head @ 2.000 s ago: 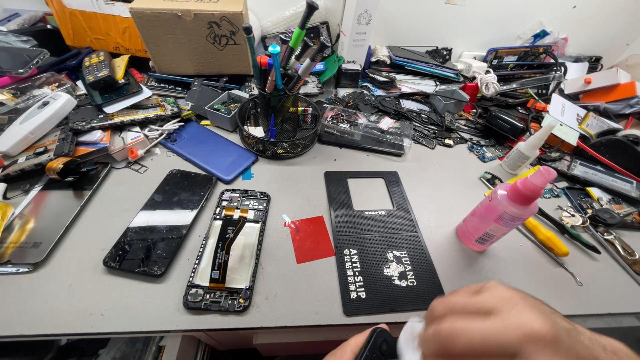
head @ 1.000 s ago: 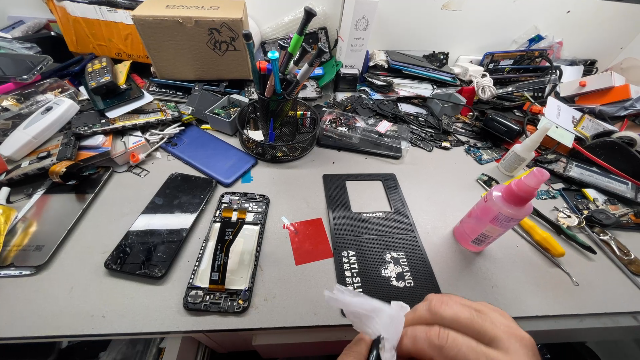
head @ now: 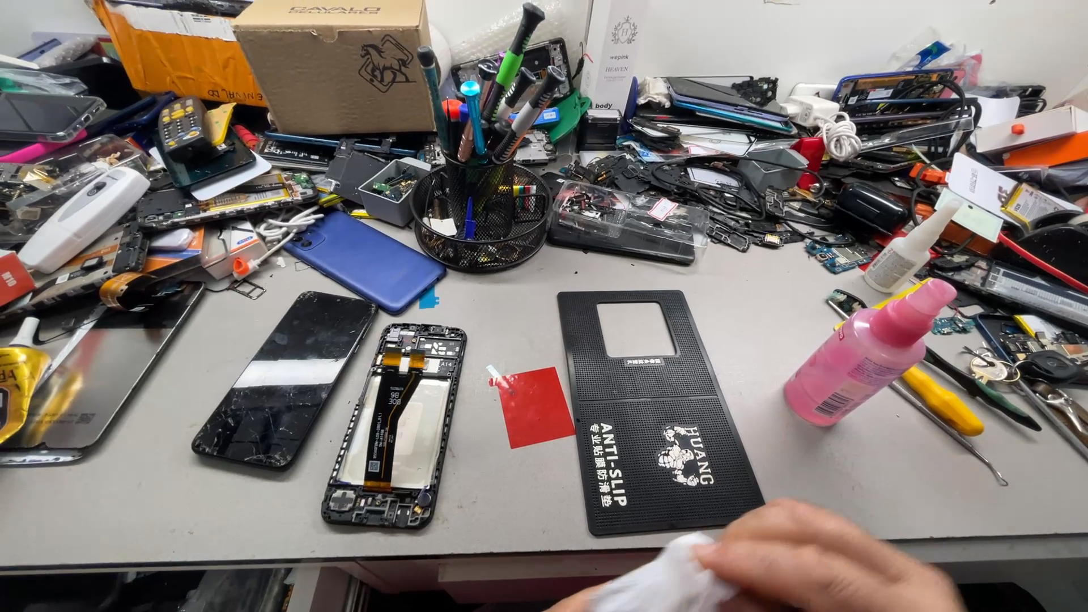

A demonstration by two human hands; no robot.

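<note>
At the bottom edge, my right hand pinches a white cloth or tissue. Only a sliver of my left hand shows beside the cloth; what it holds is hidden. Just beyond them lies a black anti-slip mat with a square cutout. A red film square touches or nearly touches its left side. Farther left are an opened phone frame with a flex cable and a cracked black phone screen. A pink spray bottle stands right of the mat.
A mesh organizer holds screwdrivers, with a blue phone back at its left. Phone parts and cables pile along the back. Yellow-handled pliers, a metal pick and a white dropper bottle lie or stand at right. A cardboard box stands behind.
The white cloth, which stood up over the mat's lower edge a second ago, is now lower, below the mat. The dark object seen earlier in my left hand is no longer visible.
</note>
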